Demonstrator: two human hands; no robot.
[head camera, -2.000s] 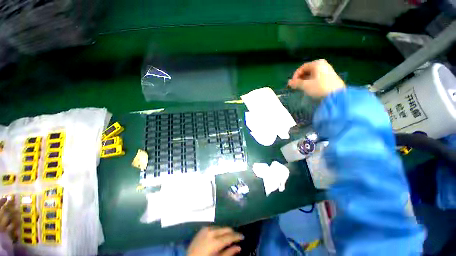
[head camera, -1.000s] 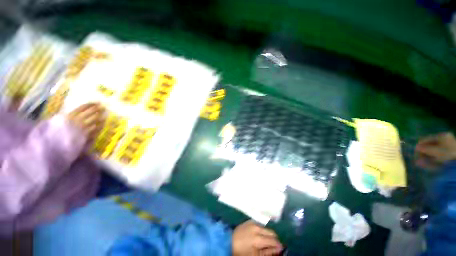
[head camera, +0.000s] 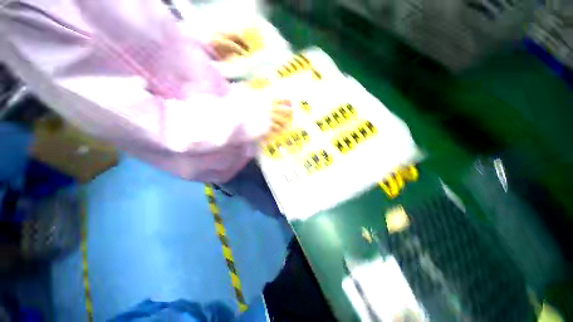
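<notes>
Rows of small yellow housings with dark windows [head camera: 355, 136] lie on a white foam sheet [head camera: 383, 138]. A few loose yellow housings [head camera: 398, 180] lie at its right corner. The blurred grid of small black-framed windows [head camera: 455, 255] is at lower right, with white sheets [head camera: 384, 286] beside it near the bench edge. My blue sleeve shows at the bottom edge. A faint skin-toned blur, possibly my left hand [head camera: 408, 316], is cut off at the bottom beside the white sheets; its grip cannot be told. My right hand is out of the picture.
A person in a pink sleeve [head camera: 188, 126] reaches over the foam sheet from the left, one hand at the housings. Blue floor with yellow-black tape [head camera: 223, 245] lies below the bench. A small pale-yellow piece [head camera: 397, 219] and clear film [head camera: 499, 174] are on the green mat.
The view has swung left, so the foam sheet and the pink-sleeved person are now central. The window grid has shifted to lower right. My right hand has left the picture.
</notes>
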